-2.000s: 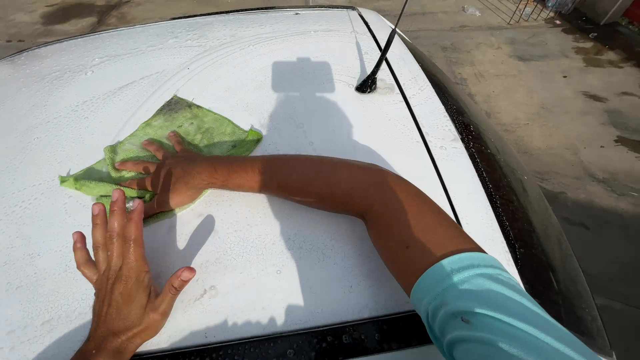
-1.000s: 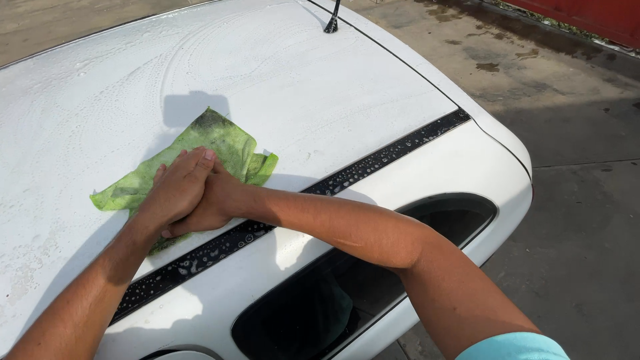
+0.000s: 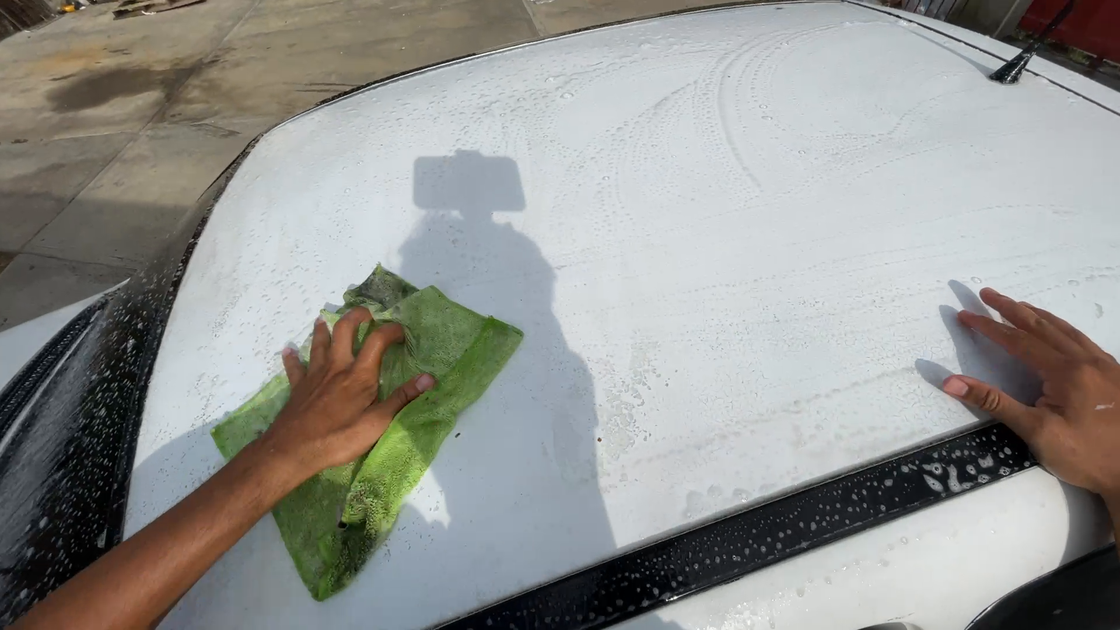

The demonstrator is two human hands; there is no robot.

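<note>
My left hand [image 3: 346,398] presses down on a wet green microfiber cloth [image 3: 437,350], its fingers curled into the fabric. The cloth lies crumpled on the white car roof [image 3: 700,289], with dark grime on its upper and lower corners. At the right edge, my right hand [image 3: 1046,389] is spread with nothing in it, over the roof beside the black trim strip [image 3: 744,547]. Whether its fingertips touch the paint I cannot tell. Water drops and curved wipe marks cover much of the roof.
A black antenna [image 3: 1015,66] stands at the roof's far right. The wet dark windshield [image 3: 83,455] borders the roof on the left. Part of a side window [image 3: 1059,595] shows at the lower right. Beyond the car lies stained concrete ground [image 3: 114,131].
My hands were together on the cloth a second ago and are now far apart. The cloth is now under my left hand, nearer the windshield. The view has shifted toward the windshield.
</note>
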